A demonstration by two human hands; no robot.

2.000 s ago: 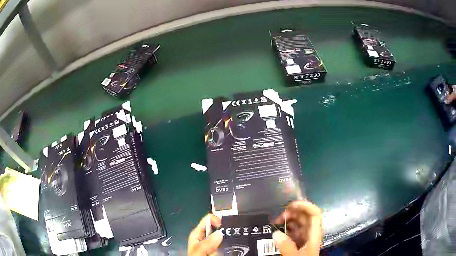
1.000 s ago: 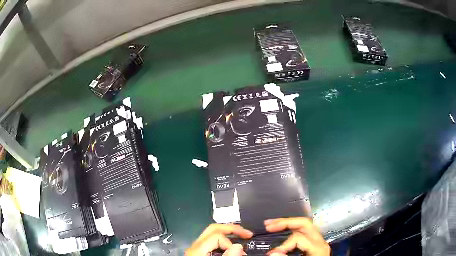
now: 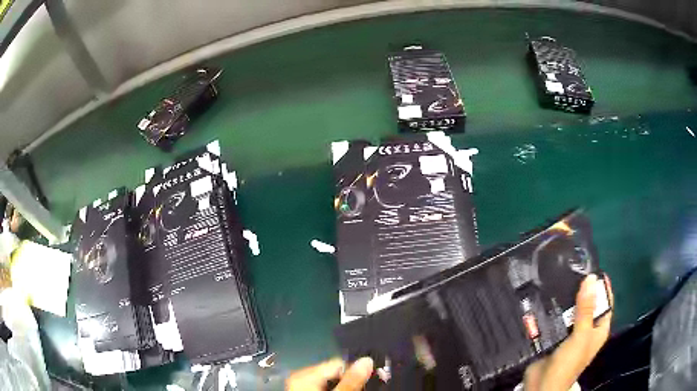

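A black printed carton [image 3: 489, 305] is held tilted in front of me, its right end higher; it is partly blurred. My right hand [image 3: 573, 344] grips its right end, with a finger near the ring picture. My left hand [image 3: 332, 376] holds its lower left end and is cut off by the bottom edge. Behind the carton lies the working pile of flat blanks [image 3: 413, 206], with white flaps at its top corners. The held carton covers the pile's lower right part.
Spare piles of blanks [image 3: 191, 260] lie at left. Folded boxes [image 3: 426, 90] lie along the green conveyor, one at the far right [image 3: 562, 75] and dark boxes at the upper left [image 3: 179, 108]. A pale sheet [image 3: 42, 279] is at the left edge. White scraps [image 3: 323, 247] lie between the piles.
My hands have lifted the carton from the bottom edge and turned it slantwise. My right hand has moved right and up. The upper left boxes now look closer together.
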